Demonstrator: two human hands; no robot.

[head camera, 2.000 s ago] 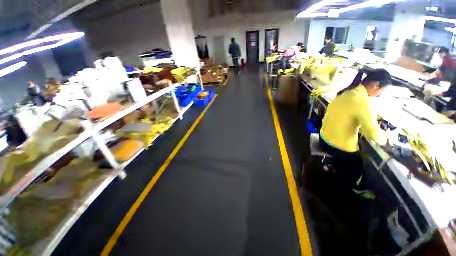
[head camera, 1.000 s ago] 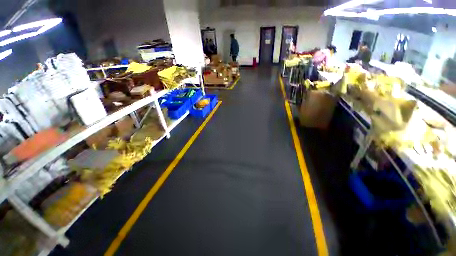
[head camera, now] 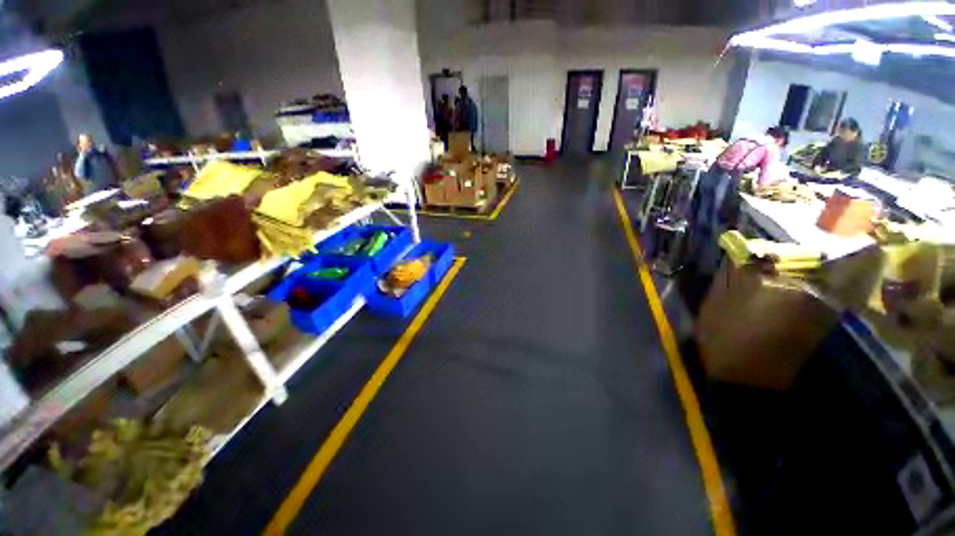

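Observation:
Neither of my hands is in the picture. Nearest in front of me is a dark aisle floor point(head camera: 503, 387) between two yellow lines. On the left, a white-framed rack point(head camera: 246, 340) holds brown panels point(head camera: 215, 228) and yellow cut panels point(head camera: 304, 204) on top, with crumpled yellow pieces point(head camera: 147, 471) on its lower level. Blue totes point(head camera: 327, 304) with green, red and orange contents stand beside it. On the right, a large brown carton point(head camera: 759, 327) stands by a white table, with yellow panels point(head camera: 770, 254) at its top.
A person in a pink top point(head camera: 746, 157) bends over the right table; another person point(head camera: 841, 152) is behind. Cartons point(head camera: 458, 180) sit on a pallet by a white pillar point(head camera: 379, 84). People stand in the far doorway. Another person point(head camera: 92, 162) is far left.
My view has moved forward along the aisle. The blue totes, pallet and right-hand carton appear nearer. The person in yellow seen two seconds ago has passed out of view on the right.

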